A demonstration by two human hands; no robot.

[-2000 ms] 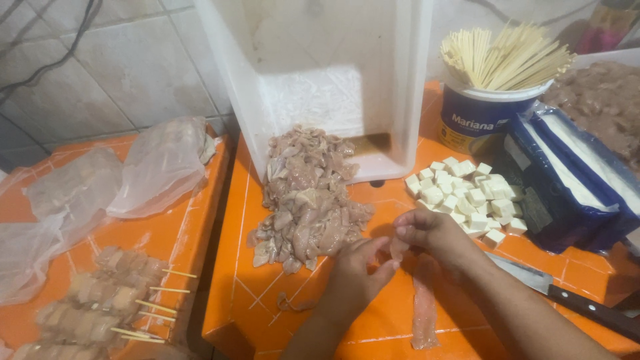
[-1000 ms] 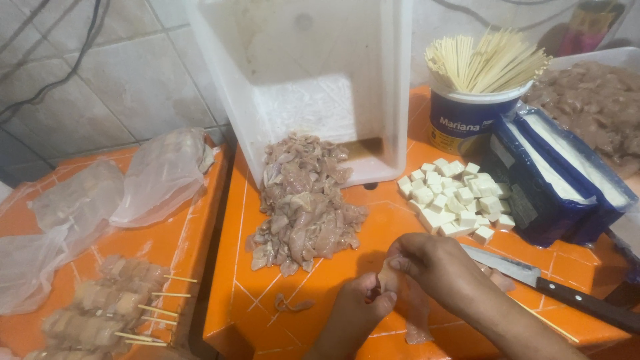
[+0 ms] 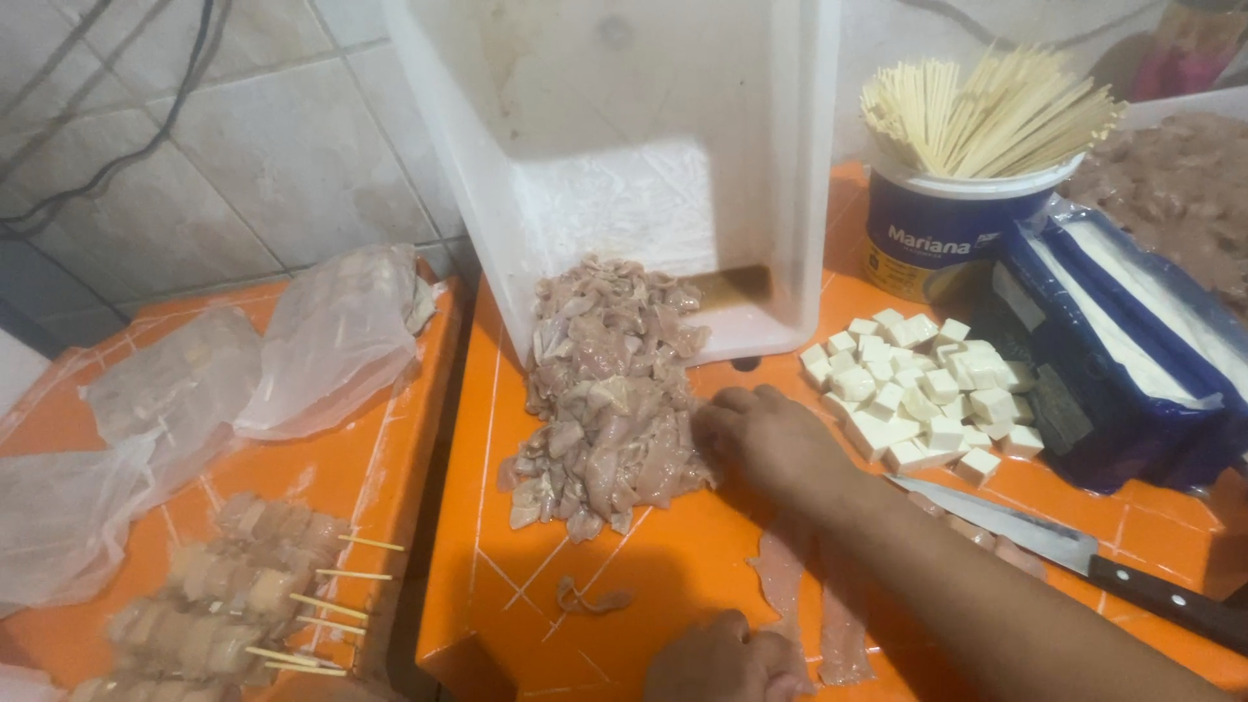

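My right hand [image 3: 770, 444] reaches to the right edge of a pile of raw meat slices [image 3: 614, 409]; its fingertips touch the pile, and whether they pinch a slice is hidden. Low in the view, my left hand [image 3: 717, 658] is curled on the orange board beside a raw meat strip [image 3: 780, 575], with a bit of meat at its fingers. A second meat strip [image 3: 843, 624] lies to the right, partly under my right forearm. White cheese cubes [image 3: 921, 390] are heaped right of my right hand. A knife [image 3: 1033, 526] with a dark handle lies beyond the forearm.
A white plastic tub [image 3: 624, 175] lies tipped behind the meat pile. A bucket [image 3: 936, 234] holds wooden skewers [image 3: 985, 117]. Blue cheese packages [image 3: 1102, 370] and more meat [image 3: 1170, 185] are at right. Loaded skewers [image 3: 234, 585] and plastic-covered bundles [image 3: 331, 331] lie on the left orange surface.
The two hands were together over the meat strips; now my right hand has moved up to the meat pile and my left hand down toward the bottom edge.
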